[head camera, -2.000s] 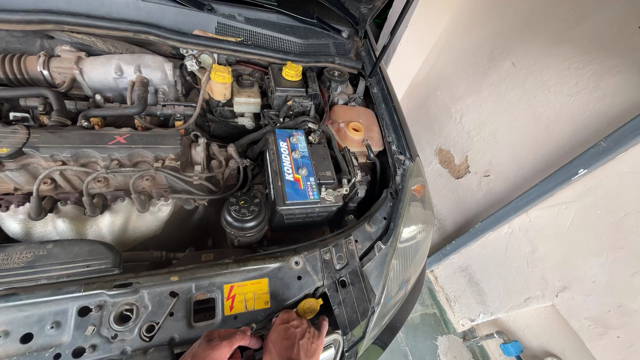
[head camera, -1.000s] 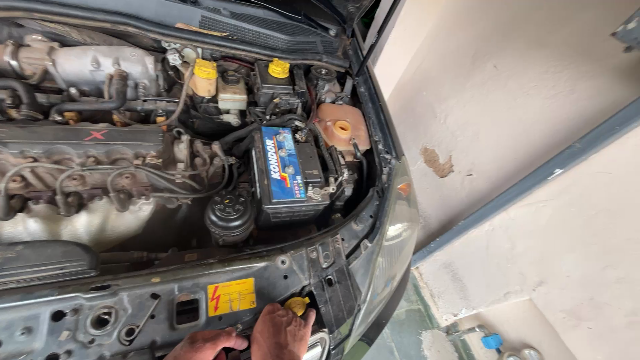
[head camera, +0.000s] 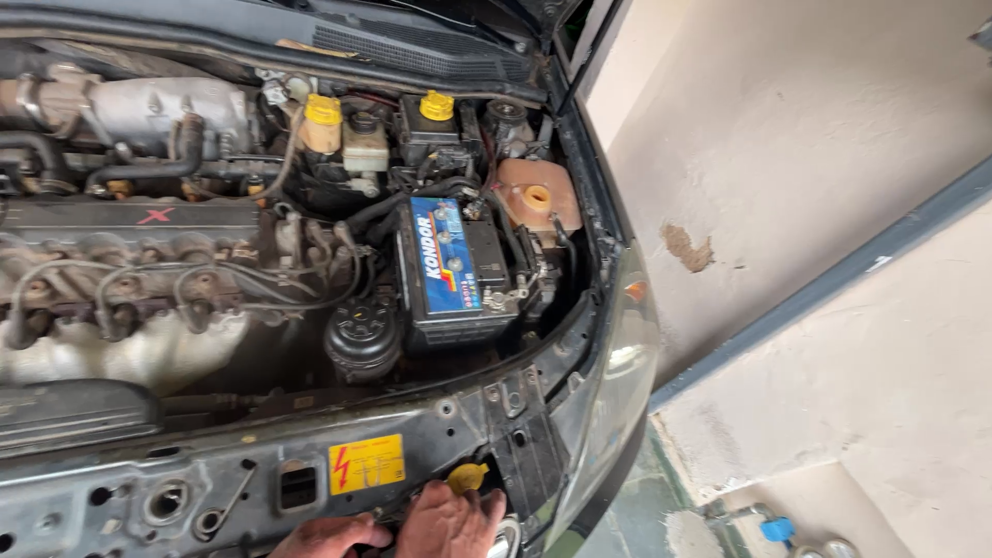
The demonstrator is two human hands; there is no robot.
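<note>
Both hands are low in the head view, at the front edge of a car's engine bay. My right hand lies just below a yellow cap in a gap of the metal front panel; its fingertips are near or against the cap, and what its fingers do underneath is hidden. My left hand is beside it on the left, thumb pointing right, partly cut off by the frame's lower edge. A yellow warning sticker is above the hands. Beyond the panel sits a Kondor car battery.
Left of the battery are a round black reservoir and the engine cover. An orange-brown coolant tank with an uncapped neck sits behind the battery. The headlight curves along the right; a wall stands beyond it.
Both hands stay at the front panel near the yellow cap, with little plain movement. The view has shifted slightly.
</note>
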